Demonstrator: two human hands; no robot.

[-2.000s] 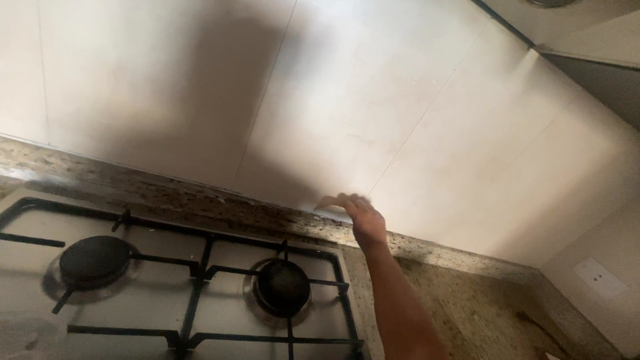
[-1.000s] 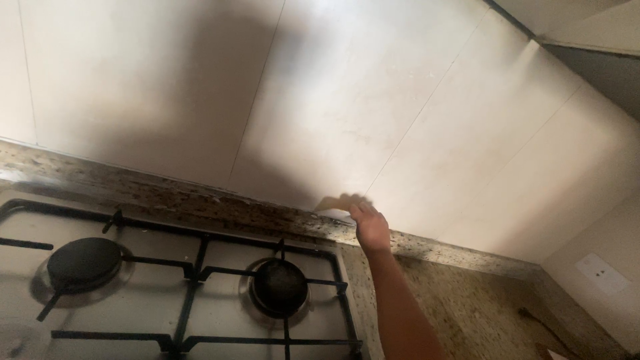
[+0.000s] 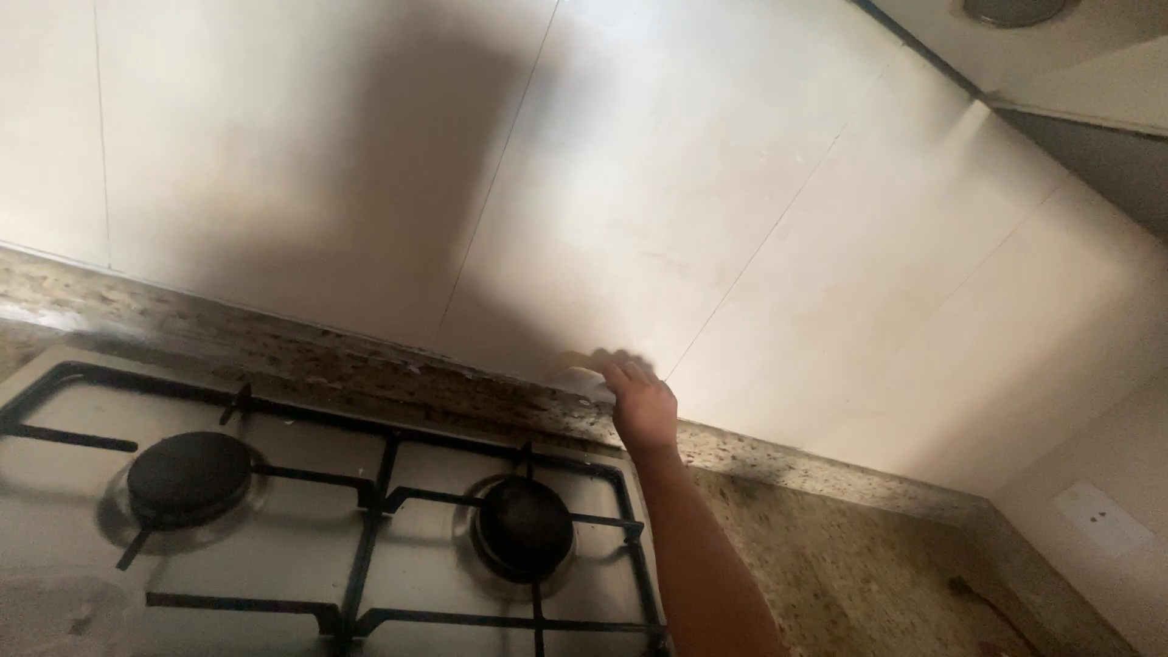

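My right hand reaches up from the lower right to the foot of the white wall panels. Its fingers are closed on a thin, pale yellowish object, blurred and partly hidden, whose exact kind I cannot tell. That object lies against the wall just above the speckled granite backsplash strip. The hand is behind the right rear corner of the gas cooktop. My left hand is not in view.
Black pan supports stand over two dark burner caps, left and right. Granite countertop runs to the right, with a dark cord-like thing on it. A wall outlet is at the far right.
My right hand stays at the wall's lower edge with the pale object in its fingers. It has shifted only slightly.
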